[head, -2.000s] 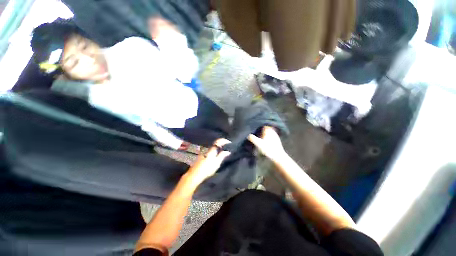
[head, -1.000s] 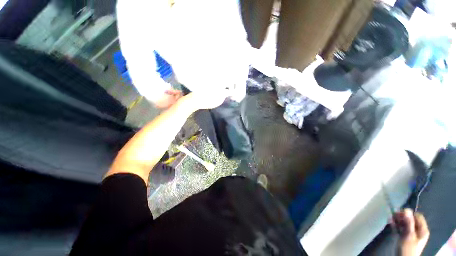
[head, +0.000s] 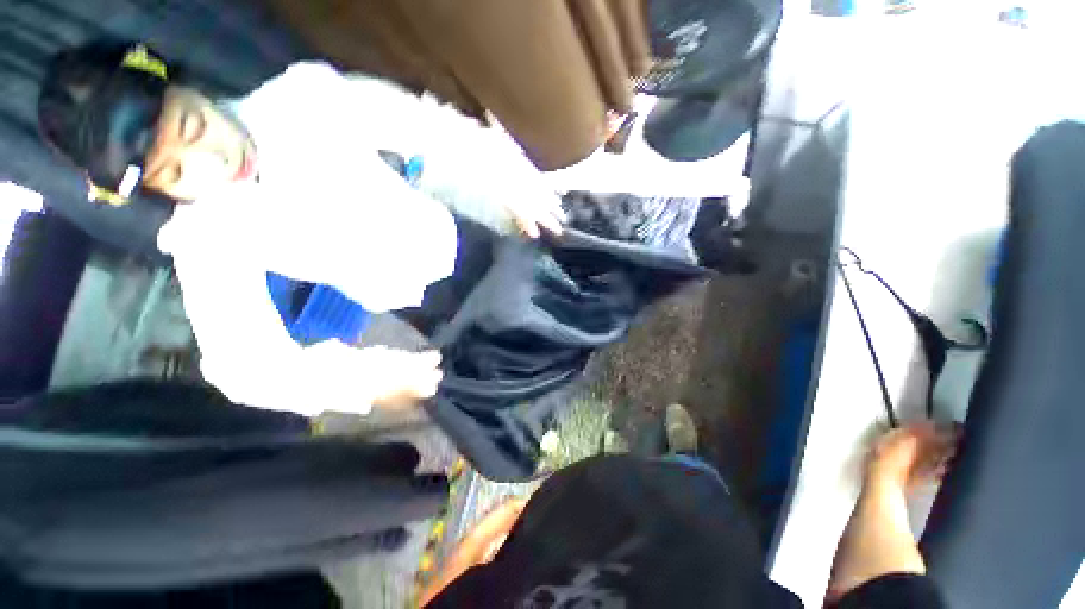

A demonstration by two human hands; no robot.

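Note:
My right hand (head: 910,452) is at the white table on the right, closed on the lower end of a black clothes hanger (head: 934,345), whose hook points right. The hanger lies on the table beside the long dark padded pressing board (head: 1011,357). My left hand (head: 494,535) is low in the middle, small and partly hidden by my black shirt; its fingers cannot be made out. In front, a person in white (head: 321,190) holds a dark grey garment (head: 535,321) spread between both hands.
Brown garments (head: 512,71) hang at the top. Dark garments (head: 214,488) hang at the lower left. A black fan (head: 708,60) stands beyond the white table (head: 886,202). A blue item (head: 315,309) shows behind the person's arm. Yellow-black tape runs on the speckled floor.
The dark garment has gone from between my hands and is now held by the person in white. My left hand has drawn back toward my body. My right hand is now on the hanger.

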